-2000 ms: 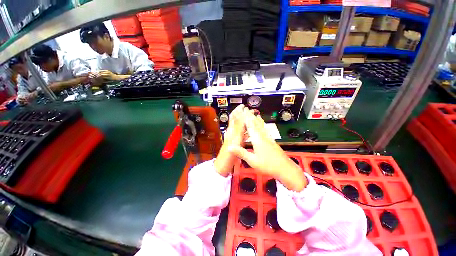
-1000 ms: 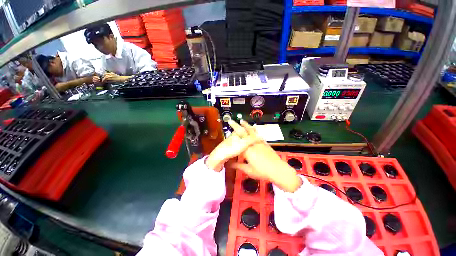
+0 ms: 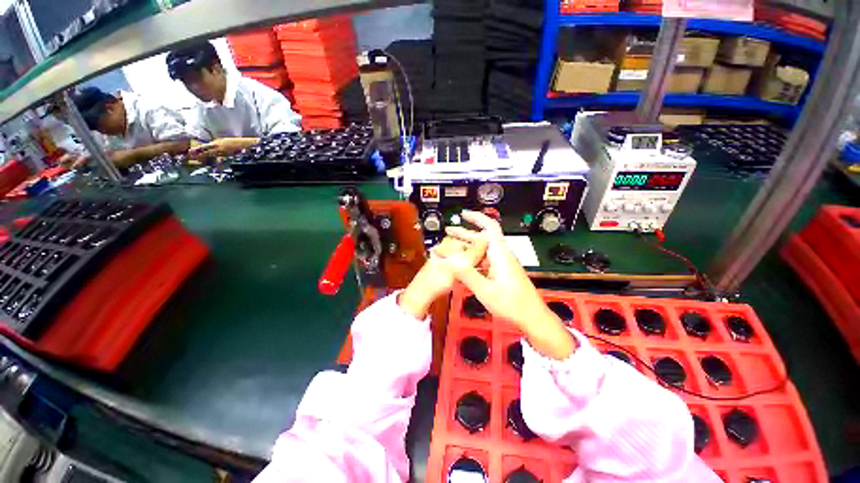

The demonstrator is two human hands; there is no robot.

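My left hand (image 3: pixel 436 275) and my right hand (image 3: pixel 502 283) are raised and touch each other in front of the black-fronted controller box. Their fingers overlap, and no part shows between them; whether they hold something small is hidden. Below my right forearm lies a red-orange blister tray (image 3: pixel 603 408) with round black watch bodies (image 3: pixel 651 322) in many pockets. A thin dark cable crosses it. Left of my hands stands the toggle clamp press (image 3: pixel 366 247) on an orange-brown base, its red handle (image 3: pixel 337 265) pointing down and left.
The controller box (image 3: pixel 491 200) and white power supply (image 3: pixel 637 189) stand behind my hands. Small black discs (image 3: pixel 594 260) lie right of a pale paper sheet (image 3: pixel 520 251). Black trays (image 3: pixel 66 259) sit on red ones at left; red trays (image 3: pixel 830 261) lie at right. Seated people work at the back left.
My hands stay together but have changed their overlap, with the right fingers now raised over the left. The whole view has shifted slightly.
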